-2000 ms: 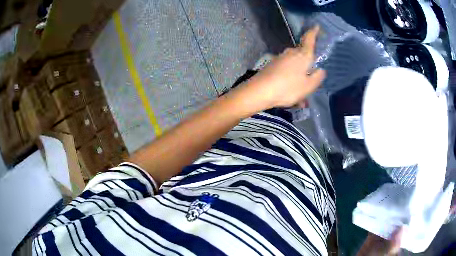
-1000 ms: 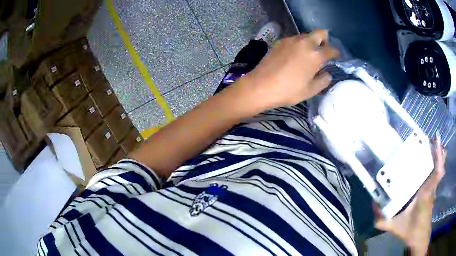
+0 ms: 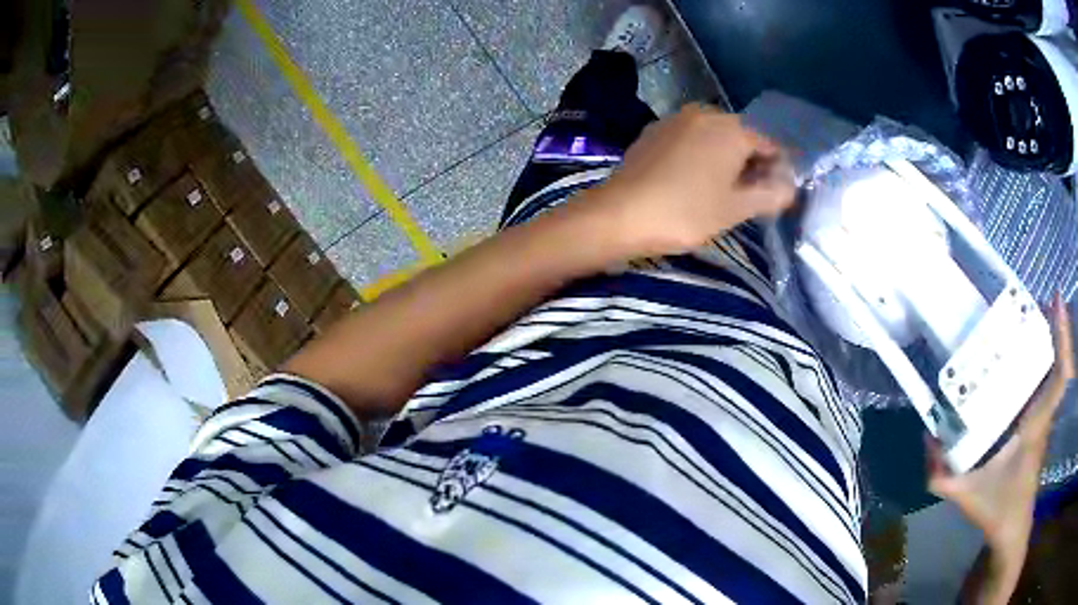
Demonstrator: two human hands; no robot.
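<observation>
A white security camera [image 3: 881,254] sits inside a clear air-column bag [image 3: 958,154], its flat white mounting bracket [image 3: 999,372] sticking out at the lower right. My right hand [image 3: 1005,467] holds the bracket end from below, fingers along its outer edge. My left hand [image 3: 703,177] is at the bag's upper left rim, fingers curled and blurred. Whether they pinch the film cannot be told.
Other white cameras with black fronts [image 3: 1014,104] stand on the dark green bench mat [image 3: 816,53] at the upper right. A ribbed air-column bag [image 3: 1026,225] lies beside them. Brown small boxes [image 3: 231,254] are stacked on the speckled floor [image 3: 390,106] at the left, by a yellow line.
The camera came round bracket end toward my right hand and went into the bag. Over the last second, bag and camera shifted slightly right, and my left hand moved slightly down.
</observation>
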